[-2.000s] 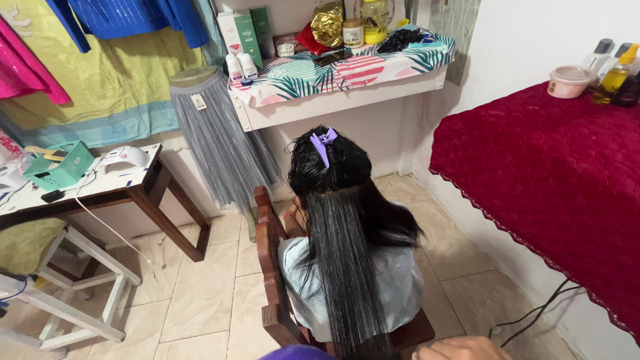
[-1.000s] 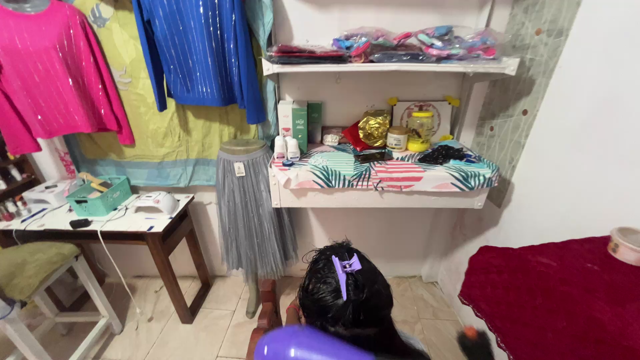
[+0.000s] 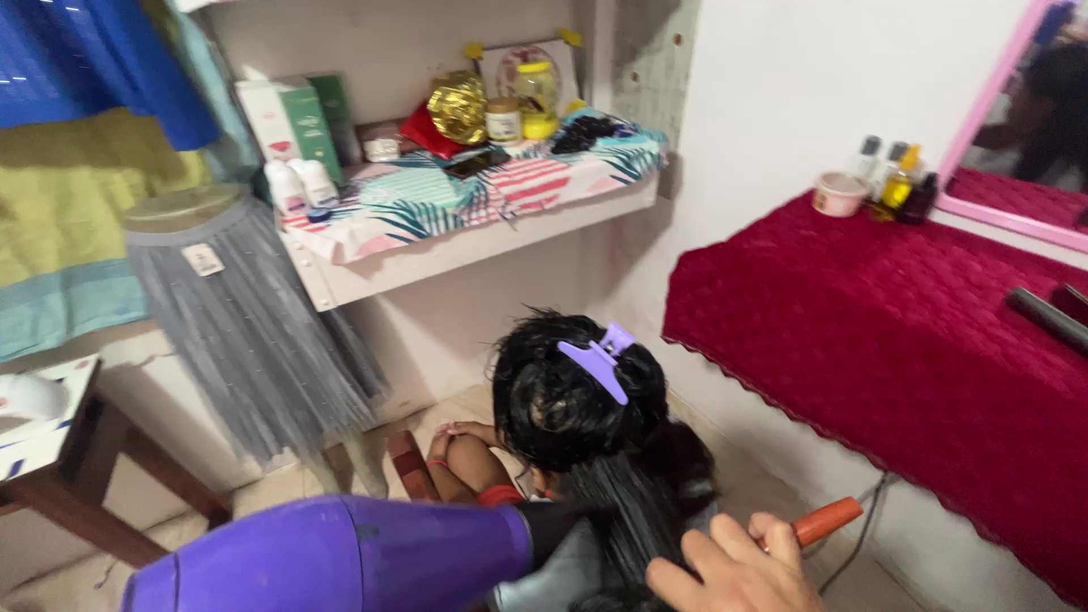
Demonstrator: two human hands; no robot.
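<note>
A purple hair dryer (image 3: 340,552) with a black nozzle (image 3: 557,531) reaches in from the lower left, aimed at the long dark hair (image 3: 625,501) of a seated person. My left hand is out of the frame, so what holds the dryer is hidden. At the bottom right, my right hand (image 3: 735,565) is closed on an orange-brown handle (image 3: 826,521); the tool's other end is hidden near the hair. A lilac claw clip (image 3: 599,361) fastens the upper hair at the back of the person's head.
A table under a dark red cloth (image 3: 816,340) stands at the right, with bottles, a pink tub (image 3: 839,194) and a pink-framed mirror (image 3: 1011,127). Ahead is a shelf (image 3: 484,234) with jars and boxes. A grey skirt (image 3: 255,323) and a small table (image 3: 51,442) are at the left.
The hair dryer has come further into view, its nozzle now beside the hair. My right hand shows with the orange-brown handle. The view has swung down and to the right since one second ago.
</note>
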